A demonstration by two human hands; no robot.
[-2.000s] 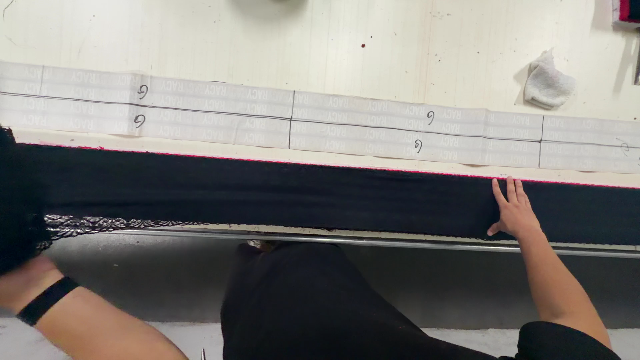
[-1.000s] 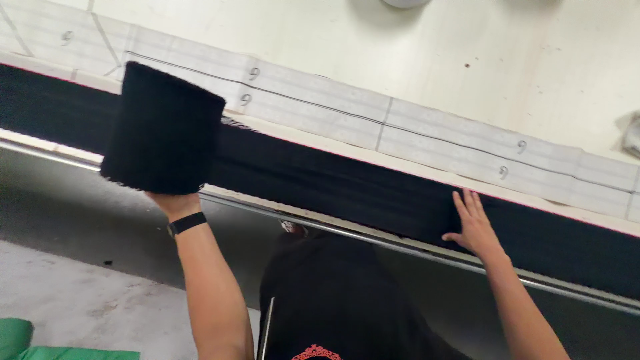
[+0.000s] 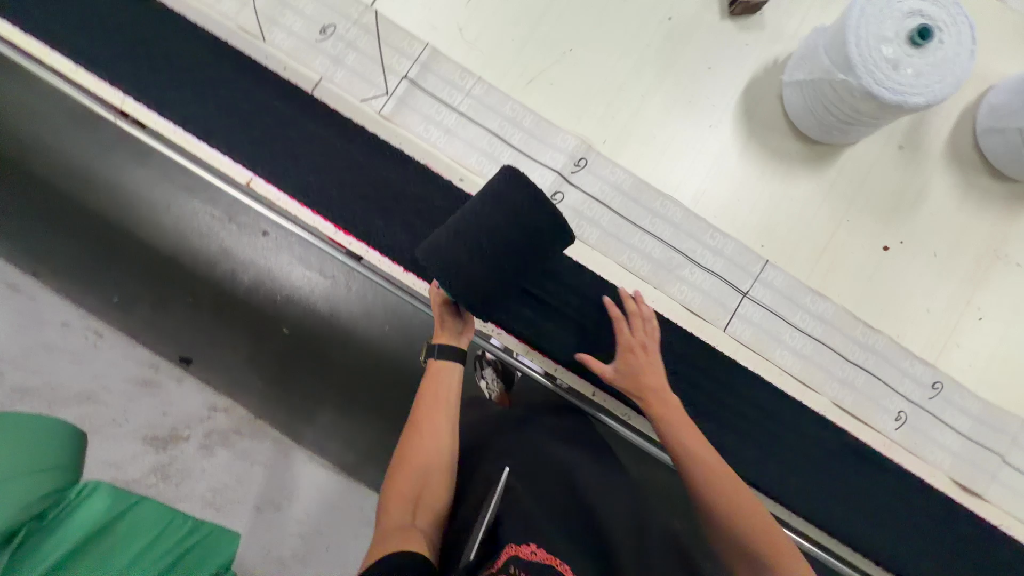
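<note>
A long strip of black fabric (image 3: 304, 152) lies along the near edge of the table. At the middle a roll of black fabric (image 3: 500, 240) stands up from the strip, and my left hand (image 3: 452, 316), with a dark wristband, holds its near end; some of the fingers are hidden behind it. To the right of the roll my right hand (image 3: 636, 352) rests on the black strip with its fingers spread. Beyond the strip runs a pale paper band (image 3: 664, 232) with printed writing and drawn black lines.
White thread cones (image 3: 880, 72) stand at the back right. A metal rail (image 3: 360, 264) borders the table's near edge. Green fabric (image 3: 120, 528) is at the lower left above the grey floor. A thin metal tool (image 3: 486, 516) shows against my dark clothing.
The roll and my left hand have come closer to my right hand, which stays on the strip with fingers spread. The view has shifted and turned strongly, bringing the thread cones into sight.
</note>
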